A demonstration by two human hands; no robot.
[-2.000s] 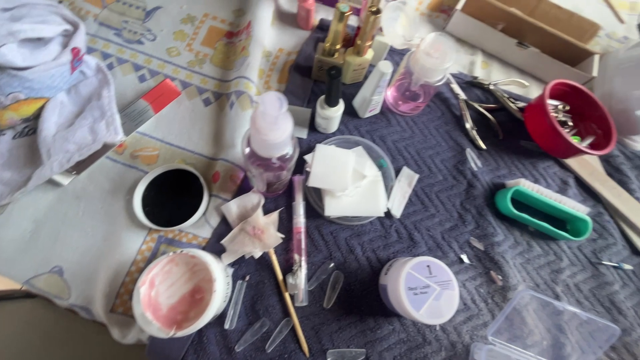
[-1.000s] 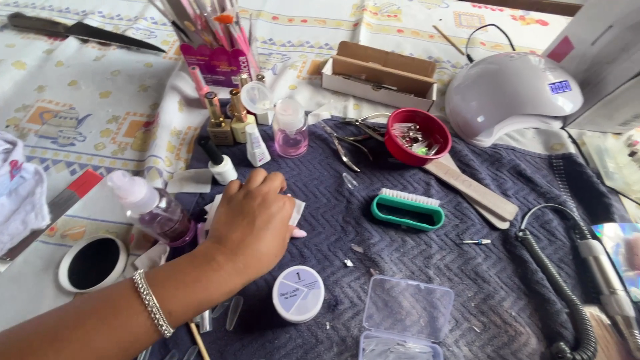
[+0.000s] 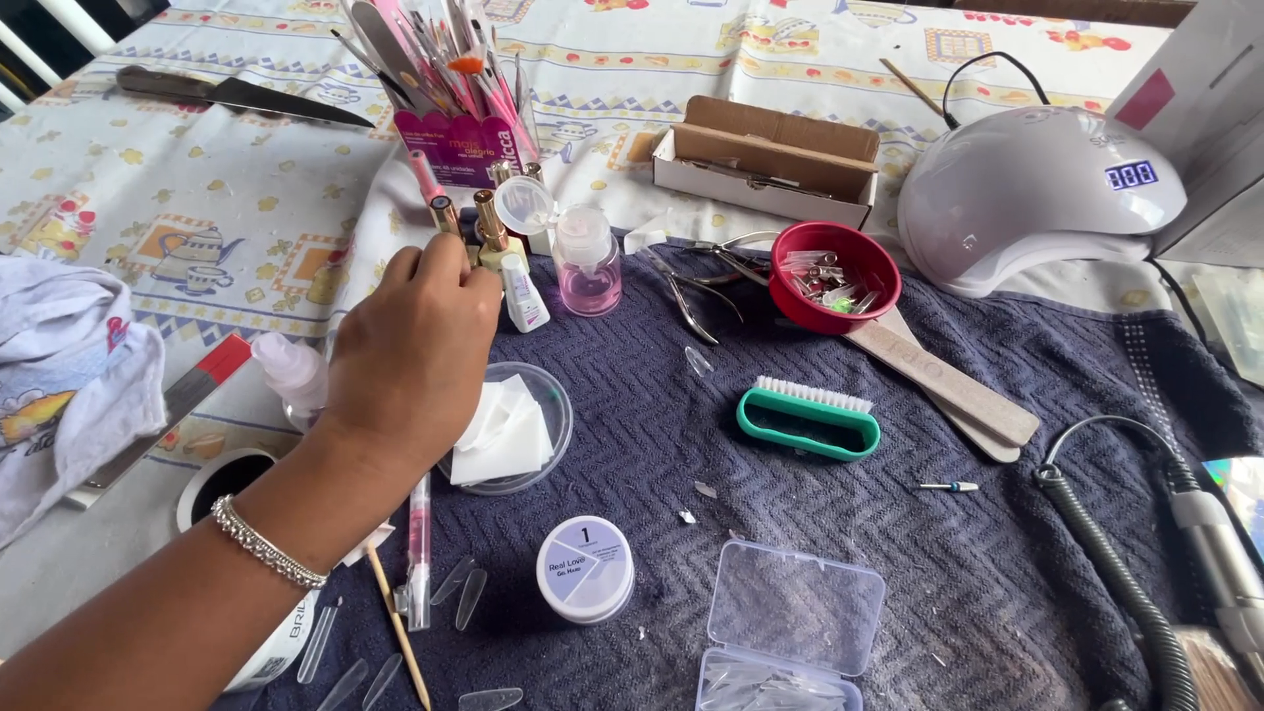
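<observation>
My left hand (image 3: 420,341), with a silver bracelet (image 3: 265,545) at the wrist, reaches in from the lower left. Its fingers are bent down at the gold-capped bottles (image 3: 491,232); whether they grip one is hidden. Right beside the fingers stands a small white bottle (image 3: 523,294), with a pump bottle of pink liquid (image 3: 588,265) past it. White wipes (image 3: 506,434) lie in a round clear lid (image 3: 561,410) beneath the hand's right side. A spray bottle (image 3: 288,373) is partly covered by the hand. My right hand is out of view.
A gel jar (image 3: 585,570), clear nail tips (image 3: 470,599) and an open plastic case (image 3: 798,604) lie in front. Rightward are a green nail brush (image 3: 808,420), a red bowl (image 3: 834,276), nail files (image 3: 943,380), a nail lamp (image 3: 1037,193) and a nail drill (image 3: 1210,553). A knife (image 3: 242,97) lies far left.
My left hand, absent two seconds ago, was over the wipes one second ago. It has moved away from me to the bottles, and the wipes show again.
</observation>
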